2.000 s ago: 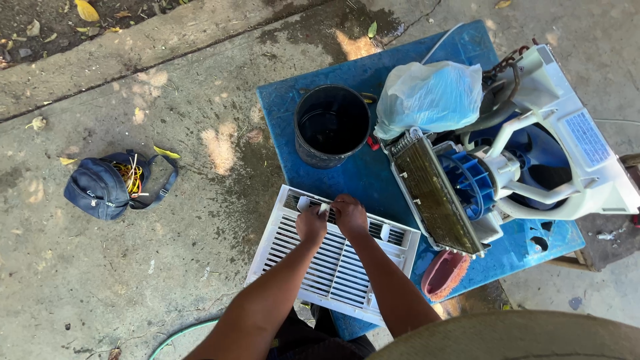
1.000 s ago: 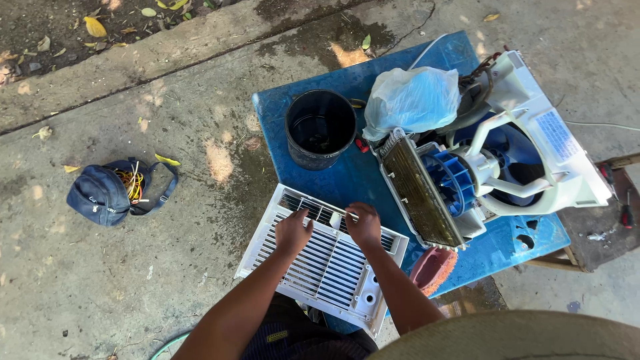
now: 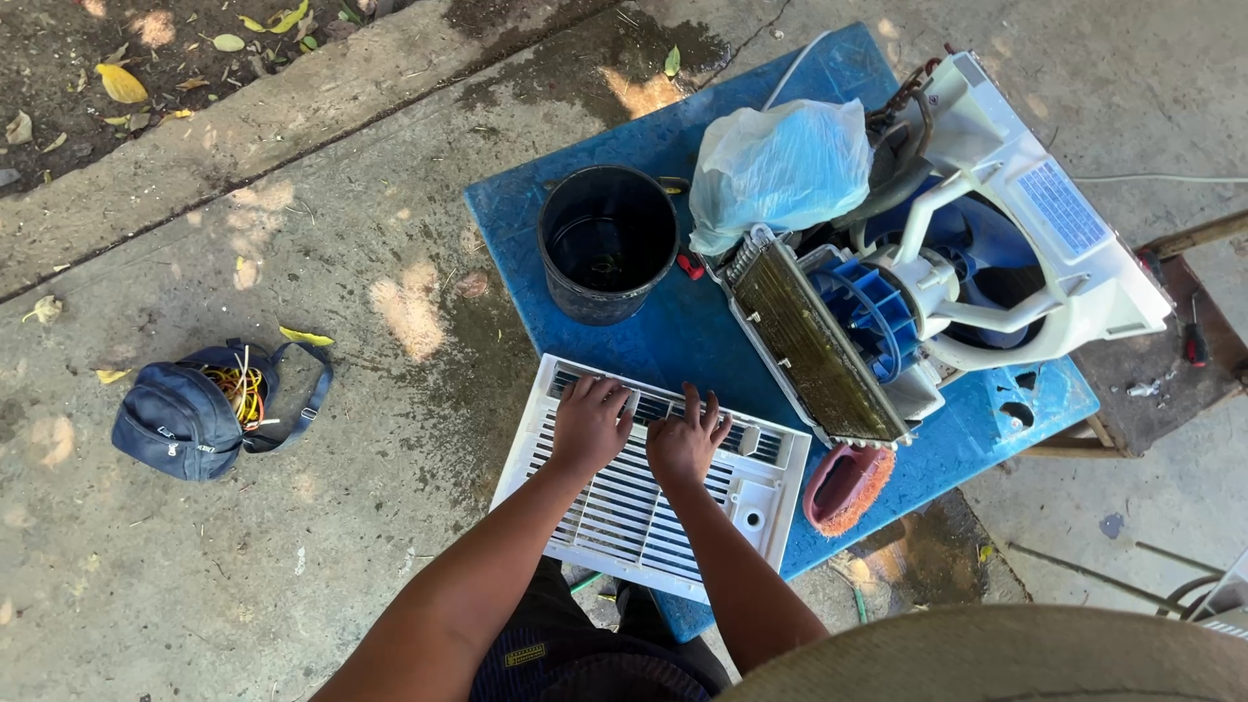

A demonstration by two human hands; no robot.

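Observation:
A white slatted plastic air conditioner grille [image 3: 634,522] lies at the near left edge of a blue table, partly past it. My left hand [image 3: 592,424] rests on the grille's upper left part, fingers over the louvre slot. My right hand [image 3: 685,444] lies on the louvre section to its right, fingers spread. Both touch the grille; neither is closed around anything that I can see. Right of the grille stands the opened window air conditioner unit, with dirty evaporator fins [image 3: 814,341], a blue blower wheel [image 3: 868,317] and a white fan shroud [image 3: 1082,283].
The blue table [image 3: 643,151] also holds a black bucket [image 3: 606,244], a blue plastic bag bundle [image 3: 780,171] and a pink scrub brush [image 3: 846,489]. A screwdriver [image 3: 1195,341] is on a brown stand at the right. A navy bag [image 3: 180,419] with wires lies on the concrete.
My hands have moved from gripping at the grille's upper louvre slot to lying on it with fingers more spread. The grille stays by the table's near edge.

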